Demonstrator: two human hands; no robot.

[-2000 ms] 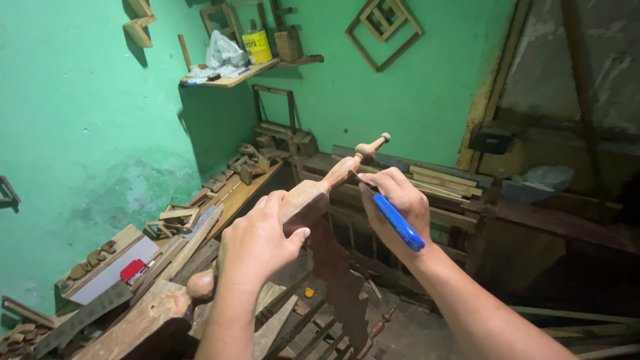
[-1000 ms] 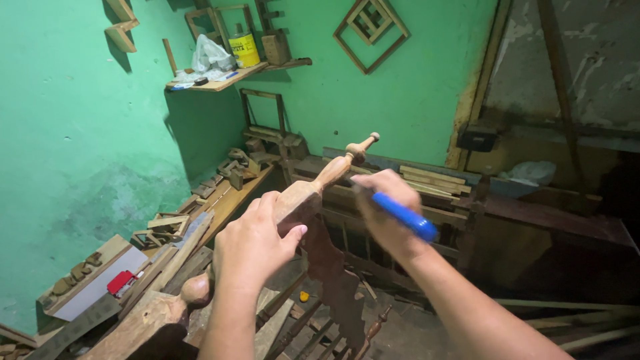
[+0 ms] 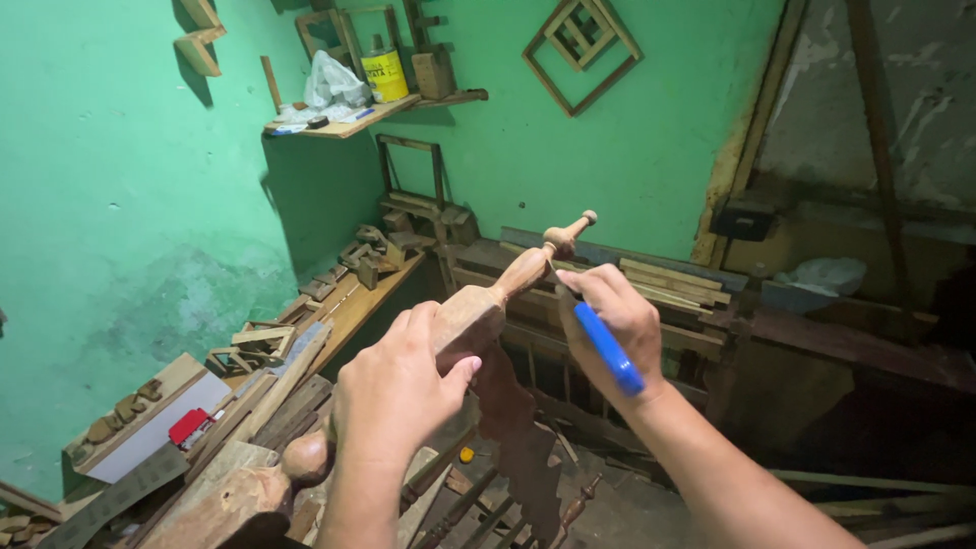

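Observation:
My left hand (image 3: 404, 377) grips the square block of a turned wooden post (image 3: 467, 316), its thumb on the near side. The post runs from lower left up to a slim neck and small knob at upper right. In my right hand (image 3: 614, 320) is a blue-handled tool (image 3: 608, 347), probably a knife, held like a pen. Its thin tip meets the post just below the round bead near the end. Below the block hangs a dark wooden panel with a scalloped edge (image 3: 518, 435), joined to the post as far as can be seen.
A wall shelf (image 3: 335, 130) holds a yellow can (image 3: 385, 76) and a plastic bag. Wood offcuts and a red object (image 3: 191, 428) lie along the left bench (image 3: 366, 309). Wooden strips (image 3: 671, 282) are stacked behind my right hand. Turned spindles (image 3: 450, 518) stand below.
My right hand has shifted slightly along the post, and the blue handle has changed its angle. My left hand keeps its grip on the block.

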